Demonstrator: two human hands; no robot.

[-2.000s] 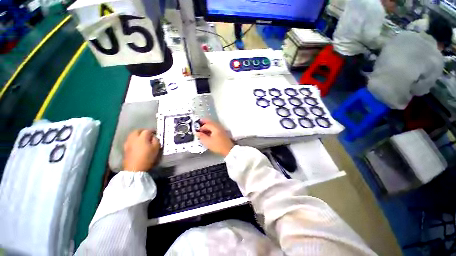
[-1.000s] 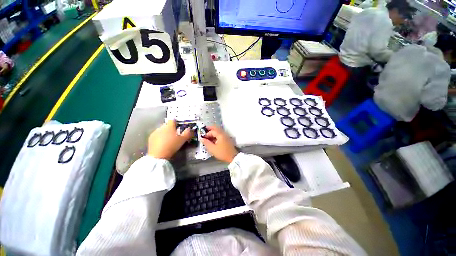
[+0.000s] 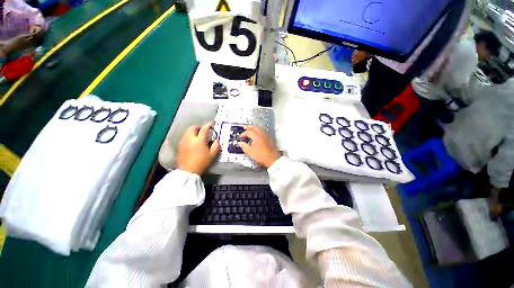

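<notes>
My left hand (image 3: 197, 149) holds a thin dark ring part (image 3: 213, 134) between thumb and fingers, just left of the fixture. My right hand (image 3: 258, 145) has its fingertips on the right side of the dark fixture block (image 3: 235, 138); whether it holds a small part is hidden. The fixture sits on the silver base plate (image 3: 260, 116) with rows of small holes. The right foam sheet stack (image 3: 304, 138) bears rows of dark rings. The left foam sheet stack (image 3: 62, 169) bears several rings along its top.
The white machine head (image 3: 225, 42) marked 05 and the upright column (image 3: 267, 56) stand behind the plate. The control panel (image 3: 320, 85) is at back right, the monitor (image 3: 372, 25) above it. The keyboard (image 3: 242, 205) lies below the plate. People stand or sit at right.
The view has shifted, so the scene sits further right. My left hand has moved from the fixture to its left with a ring in it. A dark-clothed person now shows behind the monitor.
</notes>
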